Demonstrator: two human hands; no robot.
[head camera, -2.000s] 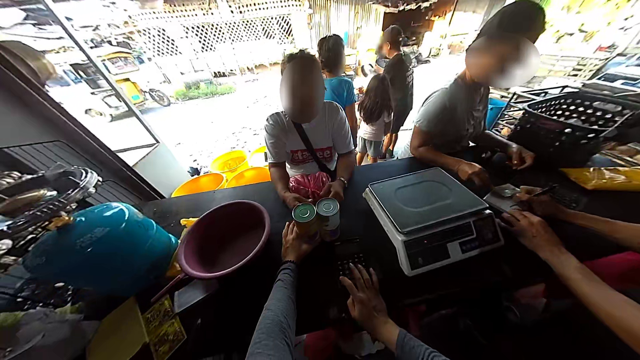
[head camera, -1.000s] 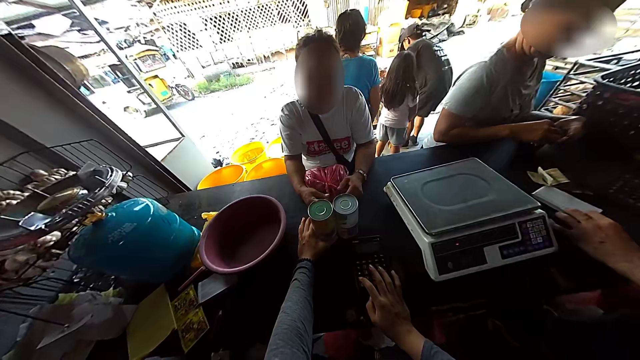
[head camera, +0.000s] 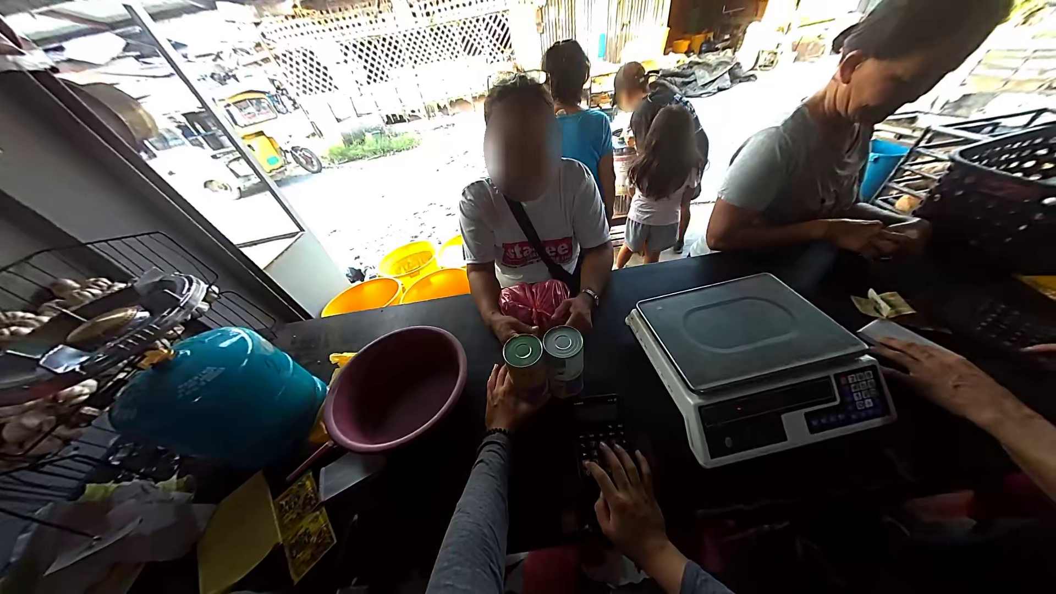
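Note:
Two tin cans stand side by side on the dark counter: one with a green lid, and beside it one with a grey lid. My left hand rests around the lower left side of the green-lidded can. Over a black calculator my right hand is spread, its fingertips at the keys. Behind the cans, a person across the counter has both hands by a red plastic bag. To the right of the calculator sits a digital weighing scale.
A maroon plastic basin and a blue rounded container are at the left, beside a wire rack with garlic. On the right, a co-worker's hand lies by a banknote; another person leans at the counter beyond.
The person at the right has drawn their hands back from the counter, where they were near the co-worker's hands two seconds ago. My left hand has stayed at the cans, my right at the calculator.

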